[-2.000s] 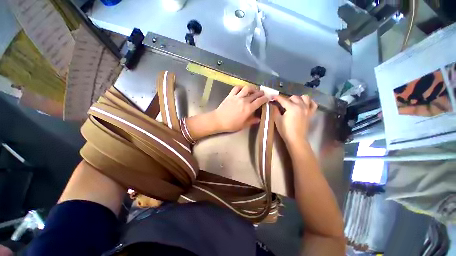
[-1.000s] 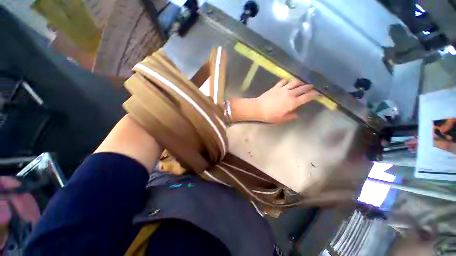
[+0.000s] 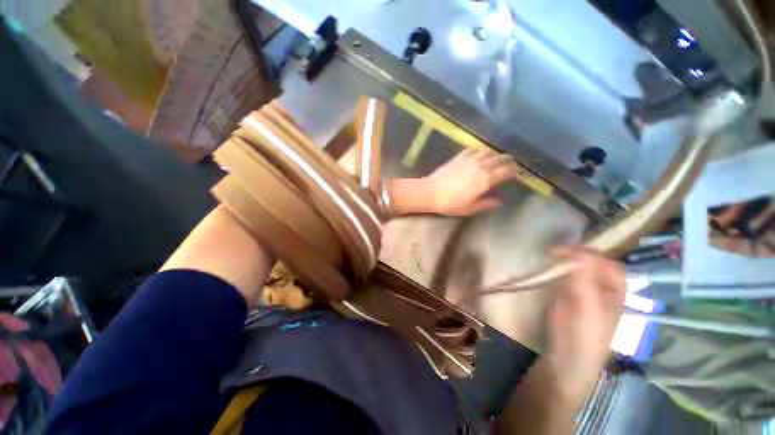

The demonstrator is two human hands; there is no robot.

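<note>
A thick looped bundle of brown strips (image 3: 297, 195) with white lines hangs over my left forearm. My left hand (image 3: 474, 180) rests on the steel machine bed (image 3: 408, 242) by the guide bar (image 3: 476, 127), fingers on the yellow tape (image 3: 422, 116); nothing shows in it. My right hand (image 3: 586, 289) is blurred at the bed's right side. A blurred strip (image 3: 663, 204) runs from beside its fingers up to the upper right; its exact hold is too blurred to tell.
Black knobs (image 3: 418, 41) stand behind the bar on a pale surface. Brown and yellowish sheets (image 3: 204, 76) lie at the upper left. A printed photo sheet (image 3: 731, 263) and grey cloth (image 3: 705, 365) are at the right. Strip ends (image 3: 450, 340) hang at the bed's near edge.
The view has turned and shifted. My right hand has left the bar, where it touched a strip's pale end, and is now lower right. A strip now stretches up to the right.
</note>
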